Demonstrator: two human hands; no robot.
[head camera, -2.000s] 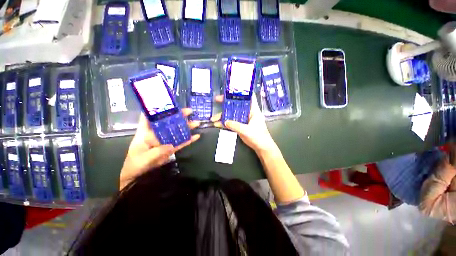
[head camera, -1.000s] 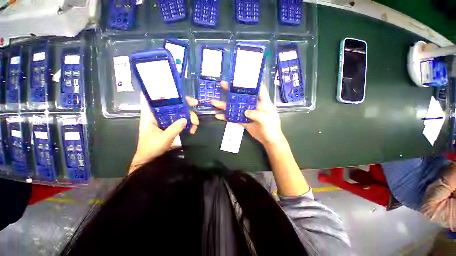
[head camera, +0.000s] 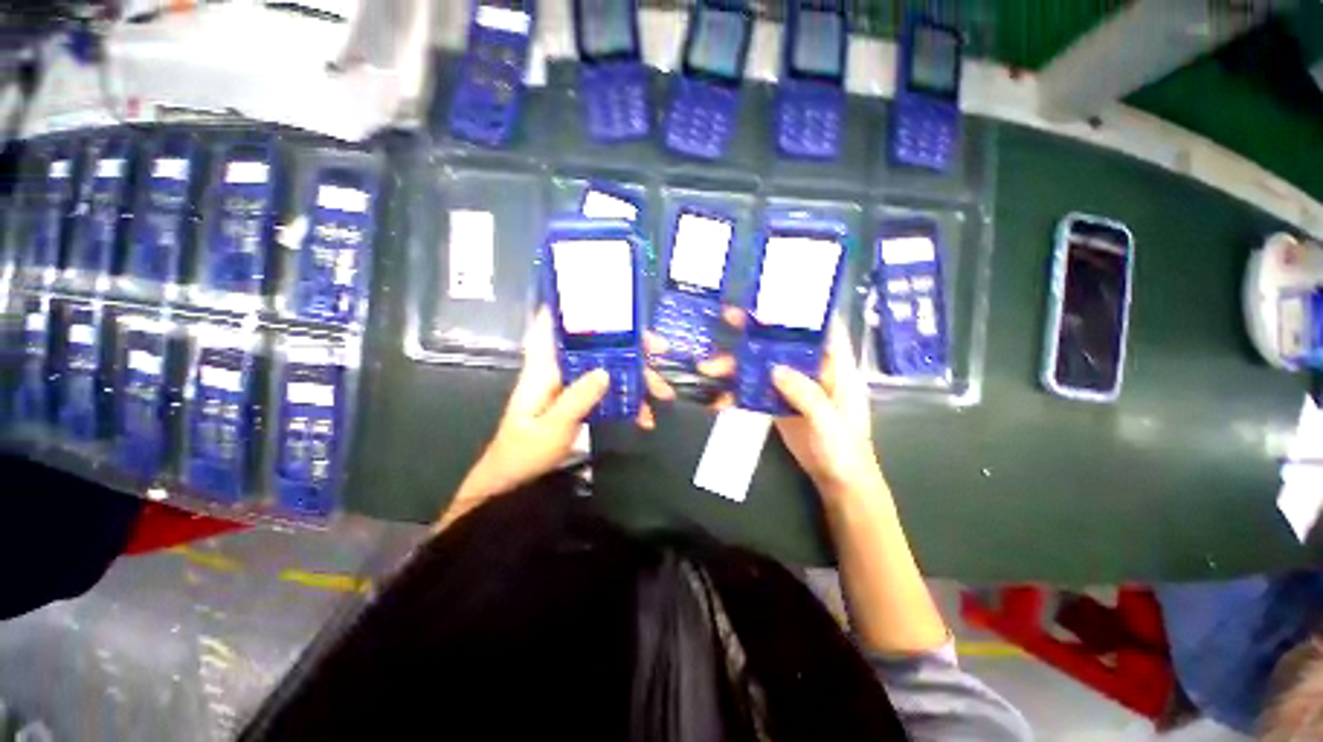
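Note:
My left hand (head camera: 549, 410) holds a blue keypad phone (head camera: 596, 305) with a lit white screen, thumb on its keys. My right hand (head camera: 815, 410) holds another such phone (head camera: 794, 290), also lit, thumb on its keys. Both are held above the clear blister tray (head camera: 479, 348). In its near row lie a lit phone (head camera: 699, 261) between my hands, a partly hidden phone (head camera: 610, 200) behind the left one, a back-up phone (head camera: 911, 305) and a white slip (head camera: 470, 255). Its far row holds several phones. A white slip (head camera: 733, 454) lies on the bench below my right hand.
A second tray of blue phones (head camera: 242, 225) is at left. A smartphone (head camera: 1088, 307) lies on the green bench (head camera: 943, 493) at right. A white fan base (head camera: 1284, 297) and white paper (head camera: 1300, 486) are at the right edge. Red stools and part of a person (head camera: 1248, 645) show lower right.
The view has shifted, so the trays and smartphone appear further right. The left-hand phone is now more upright. Both hands still hold their phones.

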